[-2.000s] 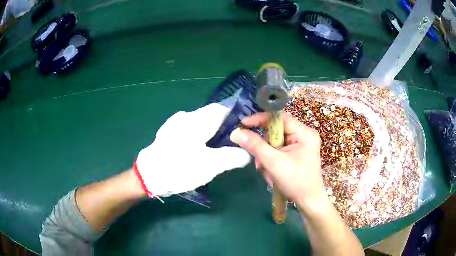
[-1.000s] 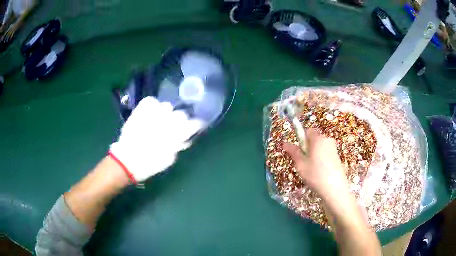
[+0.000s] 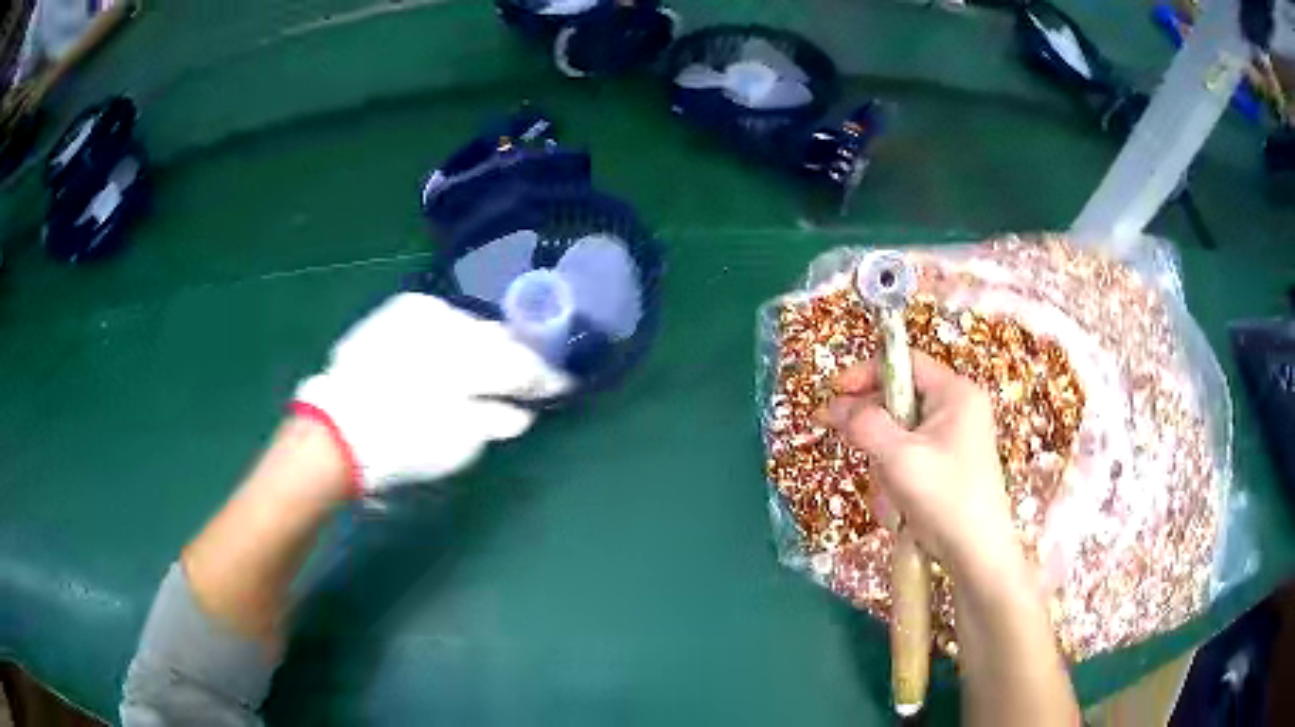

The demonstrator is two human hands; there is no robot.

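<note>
My left hand (image 3: 426, 391), in a white knitted glove with a red cuff edge, rests on the lower left rim of a navy mini fan (image 3: 618, 234) that lies with its pale blades facing up. The fan's navy stand (image 3: 497, 178) points to the upper left. My bare right hand (image 3: 923, 440) holds a hammer (image 3: 910, 611) by its wooden handle, the metal head pointing away from me. Its fingertips are over the heap of copper-coloured bits (image 3: 1044, 384) in the open clear plastic bag (image 3: 1207, 412). Whether they pinch a bit cannot be told.
More navy fans lie on the green belt (image 3: 284, 568), at the far left (image 3: 97, 199) and far middle (image 3: 746, 78). A pale metal post (image 3: 1165, 128) rises behind the bag. A dark parts bag (image 3: 1268, 376) is at the right edge.
The fan, first held near the hammer, moved left and now lies blades up with its stand turned farther away. My right hand moved with the hammer to the copper bits. The far fans shifted left.
</note>
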